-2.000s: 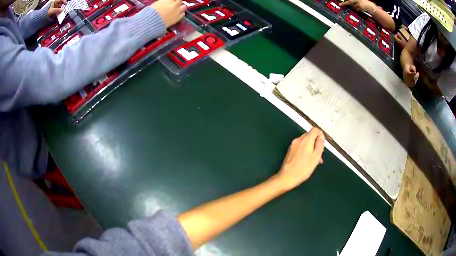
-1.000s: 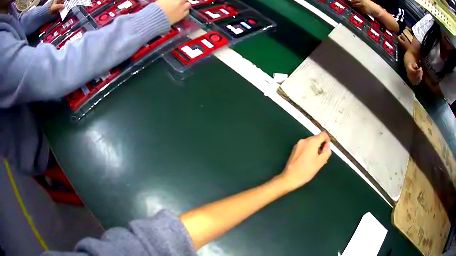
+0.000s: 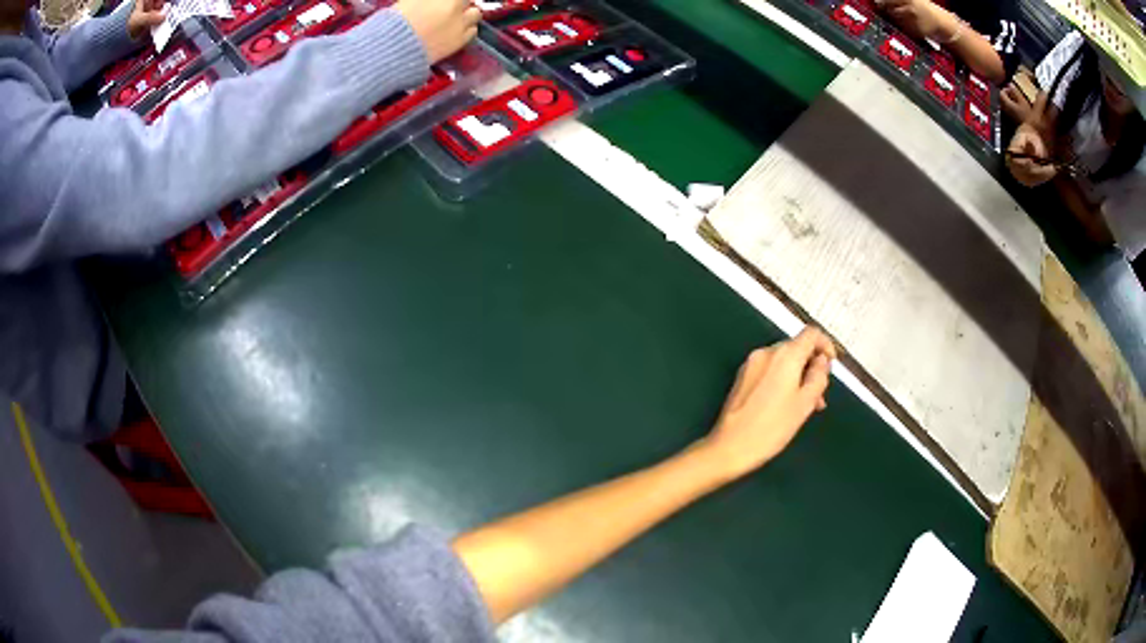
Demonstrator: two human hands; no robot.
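Note:
My left hand [image 3: 777, 396] rests on the dark green bench [image 3: 503, 377], its fingertips by the pale edge strip beside the white board [image 3: 880, 264]. Its fingers are curled in and nothing shows in them. My right hand is not in view. A narrow white slip [image 3: 921, 597] lies on the bench at the lower right, cut off by the bottom edge. A small dark tip shows beside it; I cannot tell what it is.
Clear trays with red housings [image 3: 505, 122] and a black housing [image 3: 603, 68] lie at the upper left under another worker's sleeve [image 3: 226, 145]. A brown board [image 3: 1068, 502] adjoins the white board. People work opposite at the upper right, beside more trays.
My left hand has shifted slightly right and down since two seconds ago, and its fingers have moved a little. The hand of the person opposite has risen and now shows a thin dark tool.

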